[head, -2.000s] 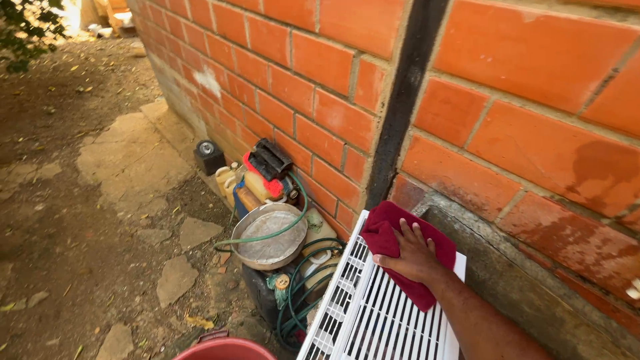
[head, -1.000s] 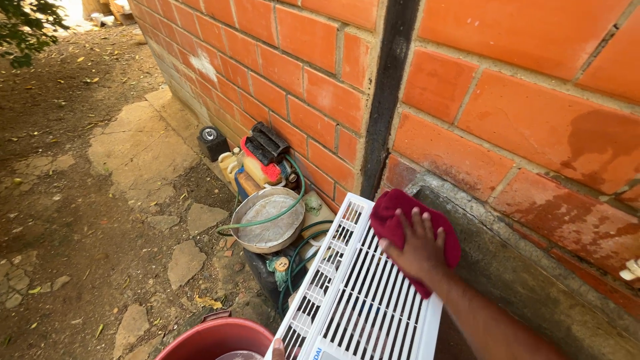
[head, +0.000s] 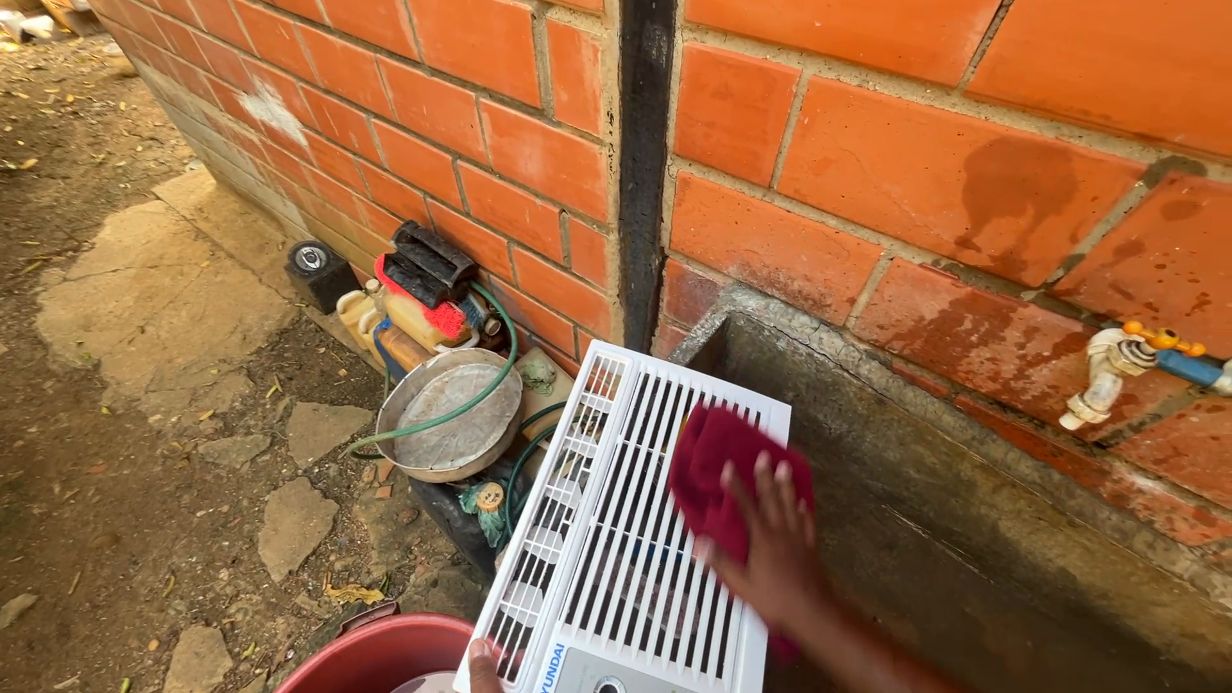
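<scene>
A white slatted plastic front grille of a Hyundai air conditioner (head: 626,520) lies tilted at the near corner of a concrete wash basin (head: 924,481). My right hand (head: 775,539) presses a folded dark red cloth (head: 717,472) against the slats on the grille's right side, fingers spread over it. At the bottom edge of the view, fingers of my left hand (head: 483,666) rest on the grille's lower left corner; the rest of that hand is out of view.
Below left stands a red plastic tub (head: 385,650). A round metal pan (head: 452,414) with a green hose (head: 462,409) over it sits beside plastic jugs (head: 414,327) along the brick wall (head: 520,183). A tap (head: 1102,375) juts from the wall above the basin.
My right hand and the cloth have moved down the grille from its upper end. My left fingers, not seen two seconds ago, are now on its lower left corner.
</scene>
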